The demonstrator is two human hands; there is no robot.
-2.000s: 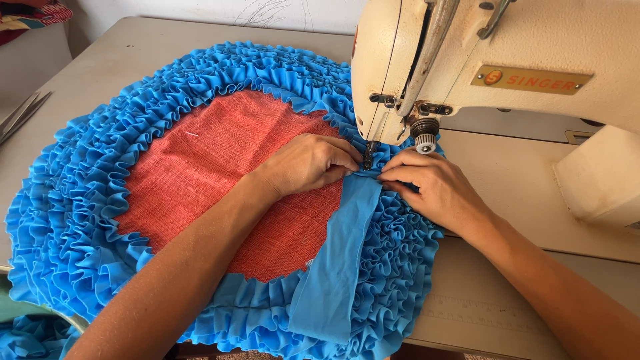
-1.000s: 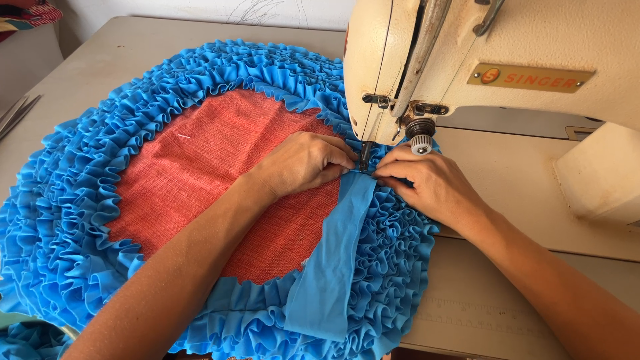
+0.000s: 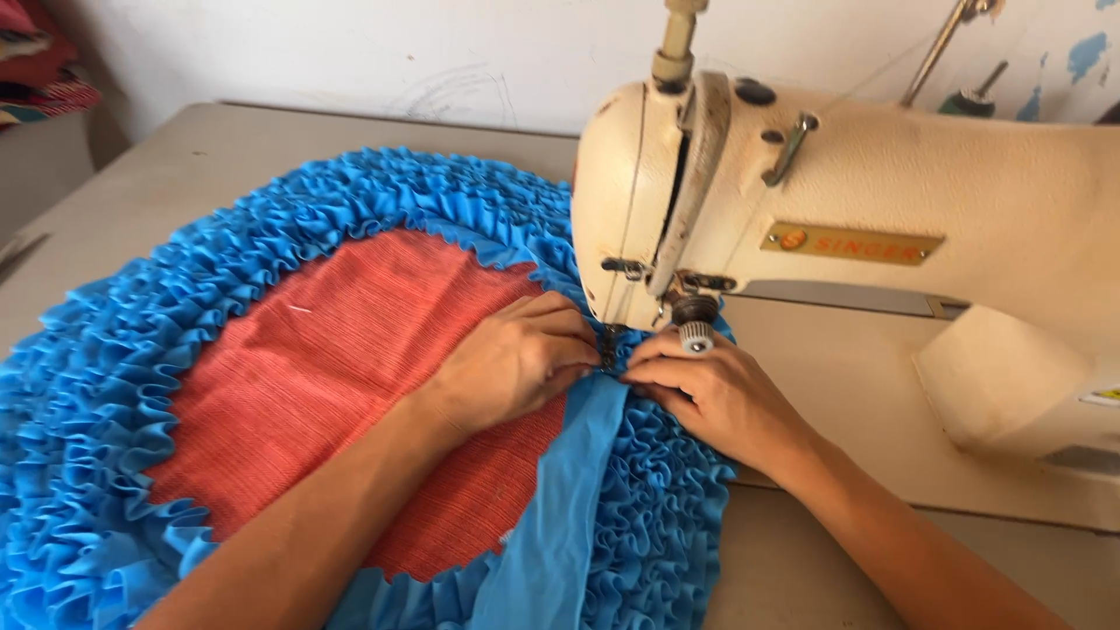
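Rows of blue ruffled fabric (image 3: 289, 206) ring a red woven cloth (image 3: 350, 324) lying flat on the machine table. A flat blue fabric strip (image 3: 556, 516) runs from the presser foot (image 3: 609, 346) of a cream Singer sewing machine (image 3: 857, 184) toward me. My left hand (image 3: 525, 354) pinches the strip's edge just left of the foot, its wrist over the red cloth. Pinching the blue fabric just right of the foot is my right hand (image 3: 709, 389), partly behind the tension dial (image 3: 696, 328). The needle tip cannot be made out.
A cream block-shaped part (image 3: 997, 376) stands on the machine bed at the right. The table (image 3: 236, 144) meets a marked white wall behind. Folded patterned cloth (image 3: 39, 66) lies at the upper left, with a blurred metal tool (image 3: 19, 249), apparently scissors, at the left edge.
The view has tilted up, showing more wall and machine top. Both hands stay beside the presser foot, pinching the blue fabric as before.
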